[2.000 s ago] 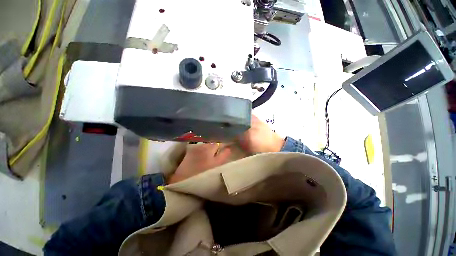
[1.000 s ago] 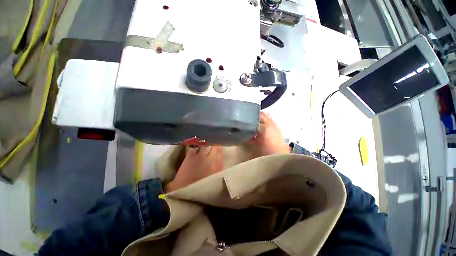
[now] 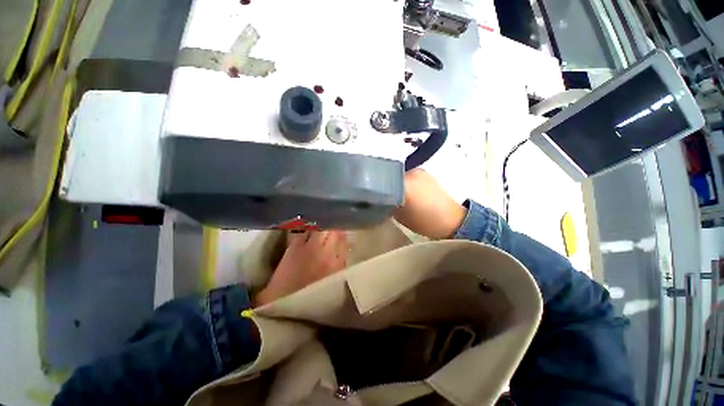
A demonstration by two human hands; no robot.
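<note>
A beige tote bag [image 3: 421,277] lies open toward me, its darker inside and a zip showing. Its far end runs under the grey head cover of the white sewing machine [image 3: 278,178]. My left hand [image 3: 306,266] lies on the bag's far side, just below the head cover, fingers partly hidden under it. My right hand [image 3: 429,204] is at the right end of the head cover, its fingers hidden behind the cover. The needle area and the bag's far edge are hidden.
Beige pieces with yellow edges [image 3: 48,135] hang at the left. A control tablet [image 3: 619,115] stands at the right, with a thin black cable [image 3: 506,178] beside it. A small yellow oblong [image 3: 568,234] lies on the white table at the right.
My right hand has shifted a little right, with more of its back and sleeve showing. My left hand stays on the bag. The bag has barely moved.
</note>
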